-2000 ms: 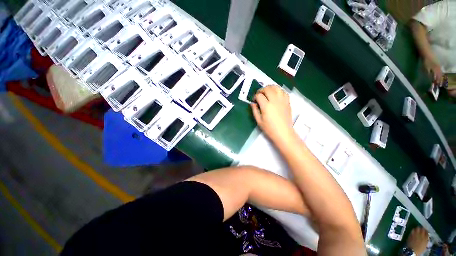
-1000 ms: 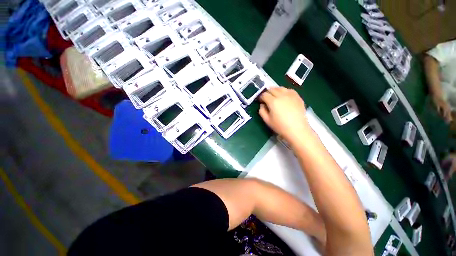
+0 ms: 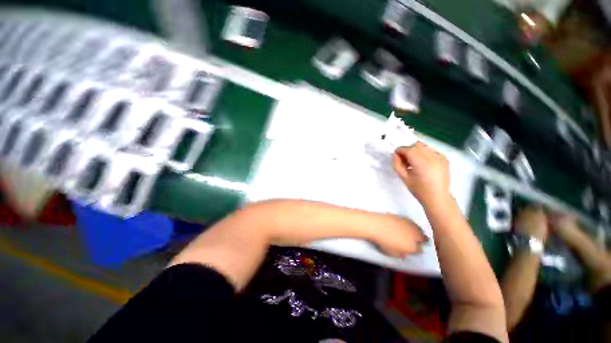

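The picture is motion-blurred. My right hand (image 3: pixel 426 171) is over the white mat (image 3: pixel 311 161), fingers curled. A bright white part (image 3: pixel 398 132) lies against its far side; blur hides its shape and whether the fingers grip it. My left hand (image 3: pixel 400 235) is low near the mat's front edge, fingertips pointing right beside my right forearm. Blur hides whether it holds anything. Rows of white window frames (image 3: pixel 181 144) stand at the left.
A dark green belt (image 3: pixel 295 33) beyond the mat carries scattered white units (image 3: pixel 335 58). White paired frames (image 3: pixel 498 208) lie right of the mat. Another person's wrist with a watch (image 3: pixel 529 242) is at the right. A blue stool (image 3: pixel 120 231) is at lower left.
The view has swung right, so the frame rows sit further left. My right hand has left the frame rows and is over the mat's right part. My left hand has come into sight.
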